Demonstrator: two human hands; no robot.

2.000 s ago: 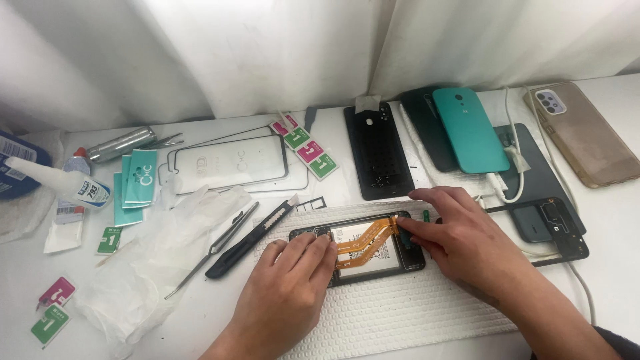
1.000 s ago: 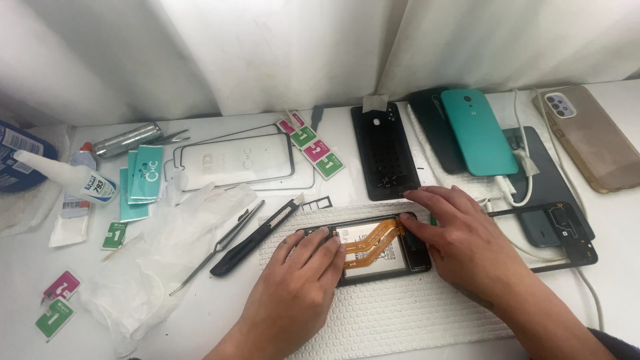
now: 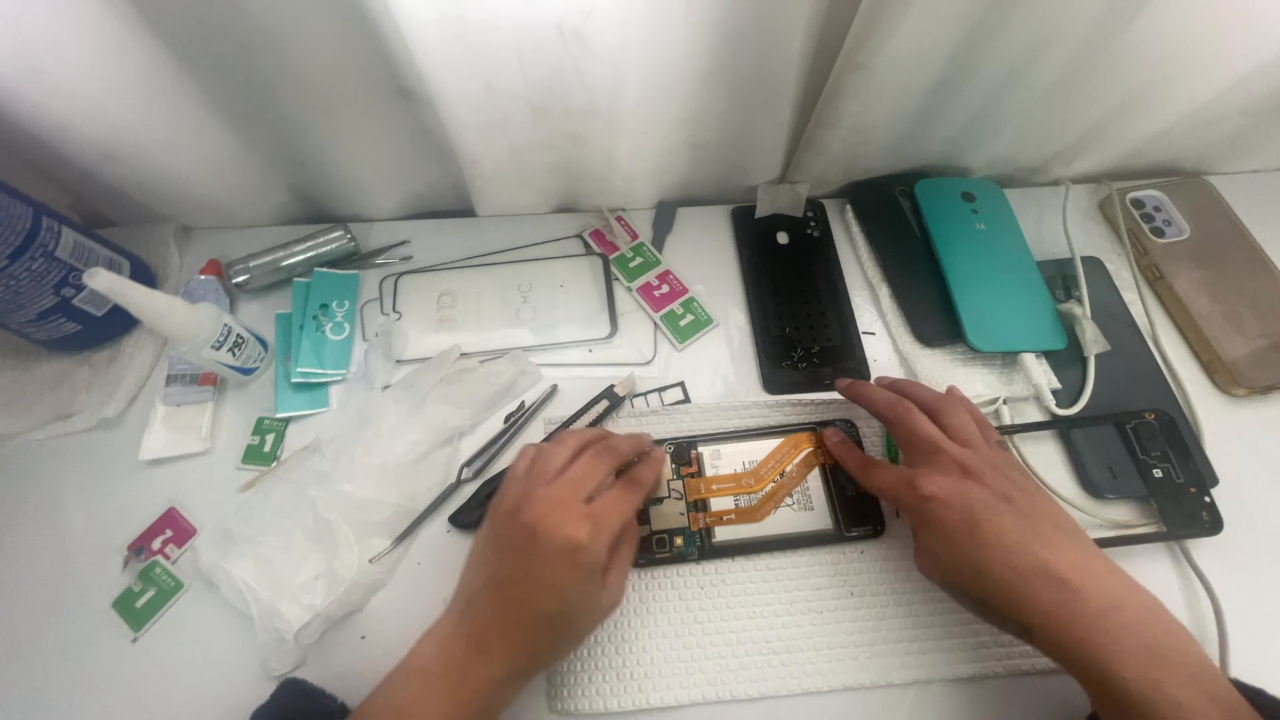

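Note:
An opened smartphone (image 3: 770,490) lies on a white textured mat (image 3: 800,630), its battery (image 3: 735,530) crossed by two orange flex cables (image 3: 750,485). My left hand (image 3: 565,540) rests over the phone's left end, fingertips near the circuit board; whether it grips the frame is hidden. At the right end, the thumb of my right hand (image 3: 940,470) touches the cables' upper right end, its other fingers spread beyond the top edge. Left of my left hand lie a black utility knife (image 3: 490,500) and tweezers (image 3: 465,470). A SIM tray (image 3: 660,395) is above the phone.
A black back cover (image 3: 800,300) holding small screws, a teal phone (image 3: 990,265), a clear-cased phone (image 3: 1205,290) and a black mid-frame (image 3: 1170,480) stand behind and right. Glass protectors (image 3: 500,305), a crumpled plastic bag (image 3: 330,530) and a glue bottle (image 3: 210,335) are left. A white cable (image 3: 1215,600) runs right.
Both hands stay at the two ends of the phone. My left hand's fingers have shifted slightly, uncovering more of the circuit board.

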